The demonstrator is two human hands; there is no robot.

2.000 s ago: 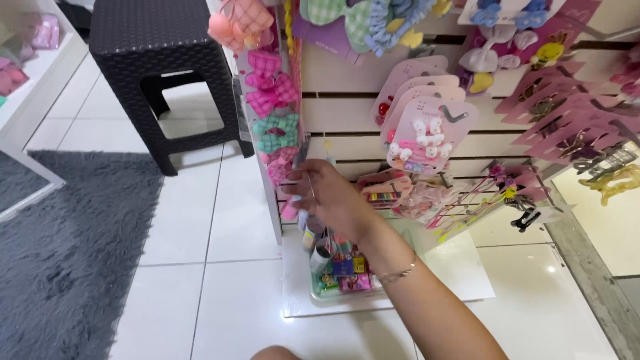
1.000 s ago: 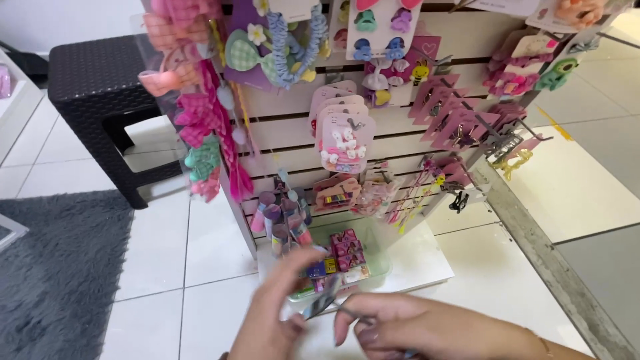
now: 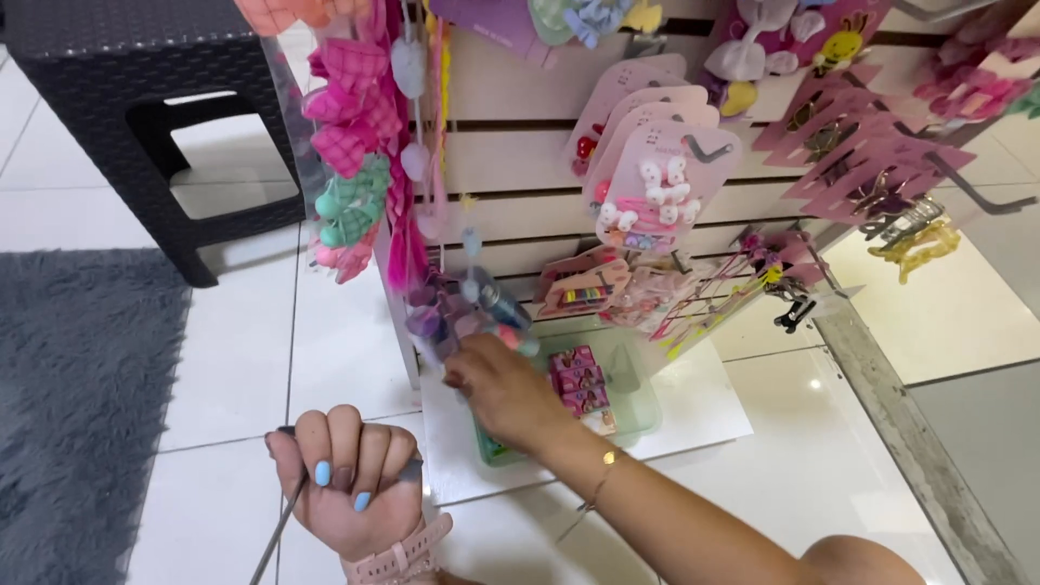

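My left hand [image 3: 349,471] is palm up at the lower left, its fingers curled around a thin metal rod [image 3: 280,528] that looks like a display hook. Dark ends of what it holds stick out on both sides of the fist. Reaching to the slatwall panel [image 3: 520,187], my right hand [image 3: 508,394] has its fingers bent at the lower edge of a cluster of small hanging tubes or bottles [image 3: 500,301]. Its fingertips are partly hidden, so a grip cannot be made out. Just right of it, small pink boxes [image 3: 578,379] lie in a green translucent tray [image 3: 642,406].
Carded hair ties [image 3: 662,187] and pink cards of clips [image 3: 877,179] hang on hooks that jut from the panel. Bright bows [image 3: 353,106] hang at its left edge. A black woven-pattern plastic stool [image 3: 89,89] and a grey shaggy rug [image 3: 81,406] are at the left.
My hands were close together over a metal piece one second ago. Now they are apart: the left is lower left with the rod, the right is up at the hanging tubes.
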